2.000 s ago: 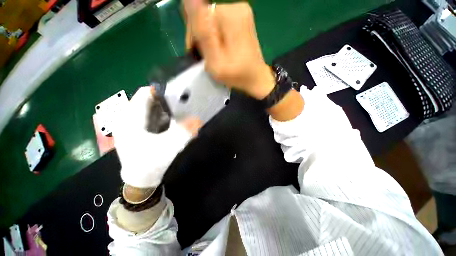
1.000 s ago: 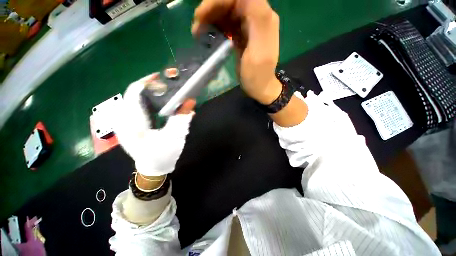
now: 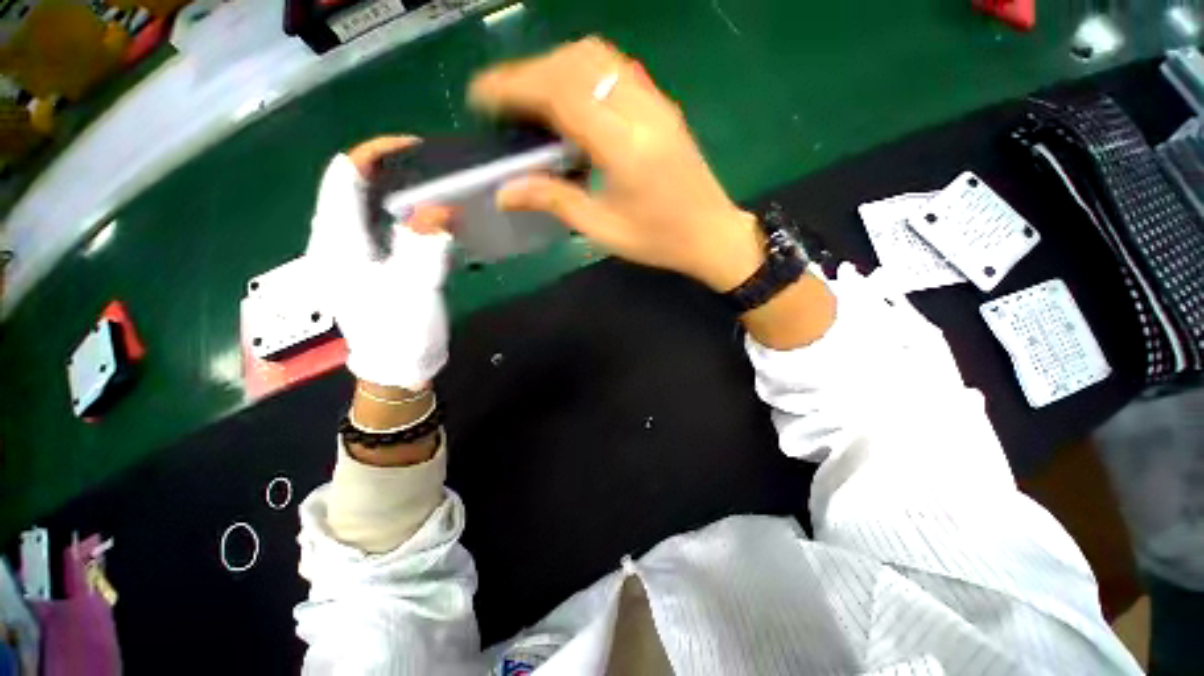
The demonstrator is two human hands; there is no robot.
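Observation:
An electronic unit [image 3: 482, 192], a black housing with a white plate seen nearly edge-on, is held up over the green belt near its front edge. It is blurred. My left hand [image 3: 383, 271], in a white glove with bare fingertips, grips its left end. My right hand [image 3: 634, 172], bare with a ring and a black bracelet, is at its right end, thumb below and fingers above; the fingers are blurred. The unit's far side is hidden.
Another unit on a red pad [image 3: 297, 370] lies on the green belt [image 3: 185, 304], beside my left hand. A smaller-looking unit [image 3: 95, 367] is further left. White covers [image 3: 1046, 341] and a checked bag [image 3: 1122, 225] lie right. Two pale rings [image 3: 240, 545] lie on the black mat [image 3: 581, 436].
The unit has turned from white face toward me to nearly edge-on and moved slightly left and up. Both hands still hold it. The view has shifted slightly.

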